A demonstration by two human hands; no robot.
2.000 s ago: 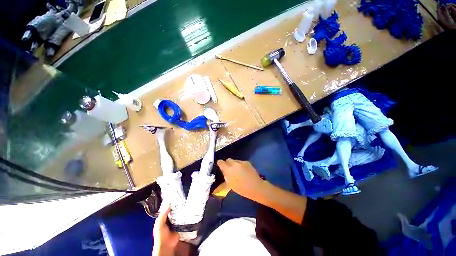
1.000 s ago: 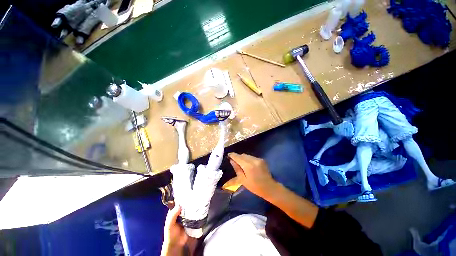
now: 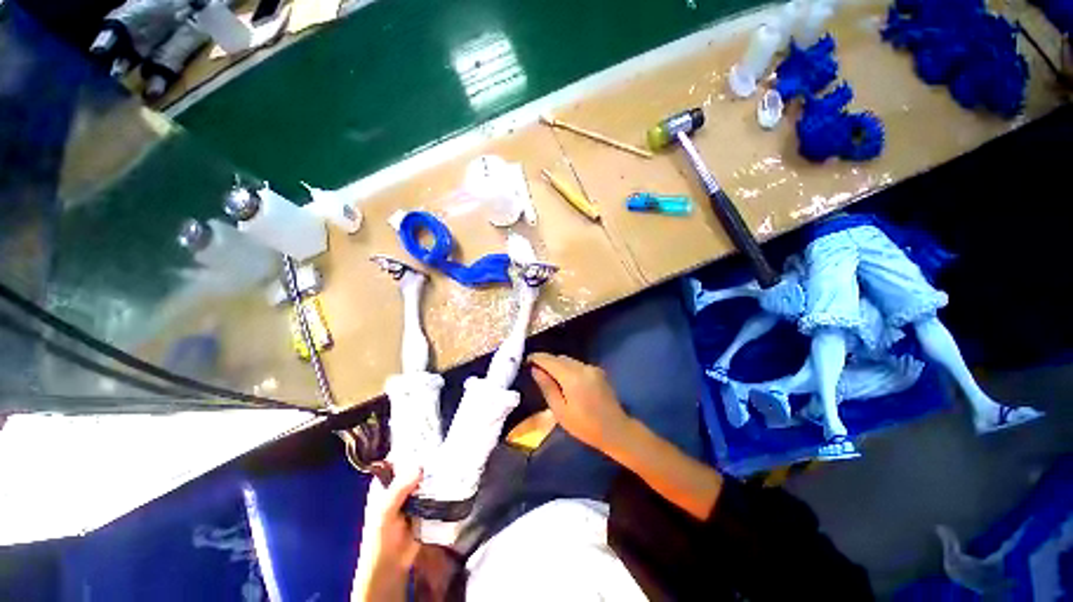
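Observation:
A white figure lower body [image 3: 453,441] in knee-length shorts with a dark waist lies over my lap, its sandalled feet over the bench edge. My left hand [image 3: 392,517] holds it at the waist. My right hand [image 3: 573,398] is beside the figure's right-hand leg in the view, fingers bent; whether it holds something small cannot be told. A yellow-orange item [image 3: 532,430] shows below my right hand. A loose blue sash [image 3: 426,241] lies on the bench, its tail reaching the foot at the right.
On the bench [image 3: 612,259] lie a hammer [image 3: 720,202], a turquoise tool [image 3: 659,203], a yellow-handled tool [image 3: 571,195] and blue sash parts [image 3: 838,124]. White bottles [image 3: 277,223] stand at left. A blue crate [image 3: 735,441] of legs is at right. The green conveyor [image 3: 388,106] runs behind.
The view has shifted. The figure's legs have tilted and turned slightly, and its waist band shows at a different angle. My left hand still holds the waist; my right hand stays near the leg.

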